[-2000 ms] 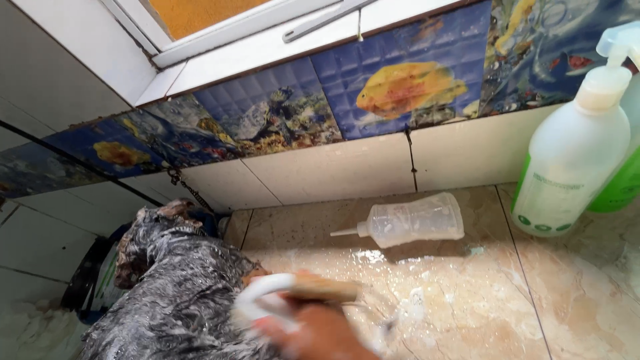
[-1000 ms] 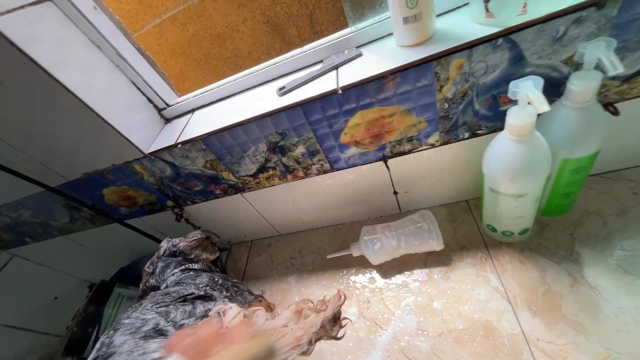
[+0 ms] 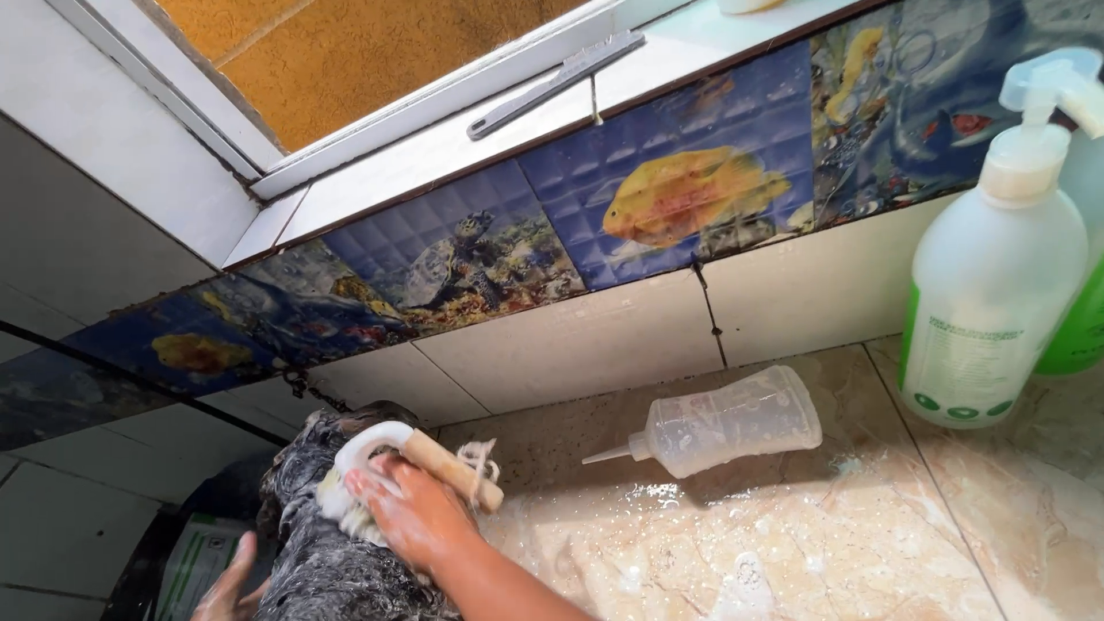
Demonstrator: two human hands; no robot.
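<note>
A wet, lathered dog with dark grey fur [image 3: 345, 561] stands at the lower left on the tiled surface. Around a brush with a wooden handle and white curved part [image 3: 440, 461], my right hand [image 3: 414, 509] is closed, with the brush's pale bristles or fibres against the dog's upper back. Twine hangs at the handle's end. My left hand [image 3: 231, 586] is at the dog's left flank, fingers apart, partly cut off by the frame edge. To the right a clear plastic squeeze bottle with a nozzle [image 3: 733, 423] lies on its side.
Two spray bottles, the nearer one white and green [image 3: 992, 285], stand at the right against the wall. A grey plastic comb or trimmer-like tool [image 3: 556, 86] lies on the window sill [image 3: 388, 185]. Behind the dog are a chain [image 3: 315, 392] and a dark container [image 3: 203, 552] with a label.
My right hand with the brush has moved onto the dog's upper back. My left hand has come into view at the lower left.
</note>
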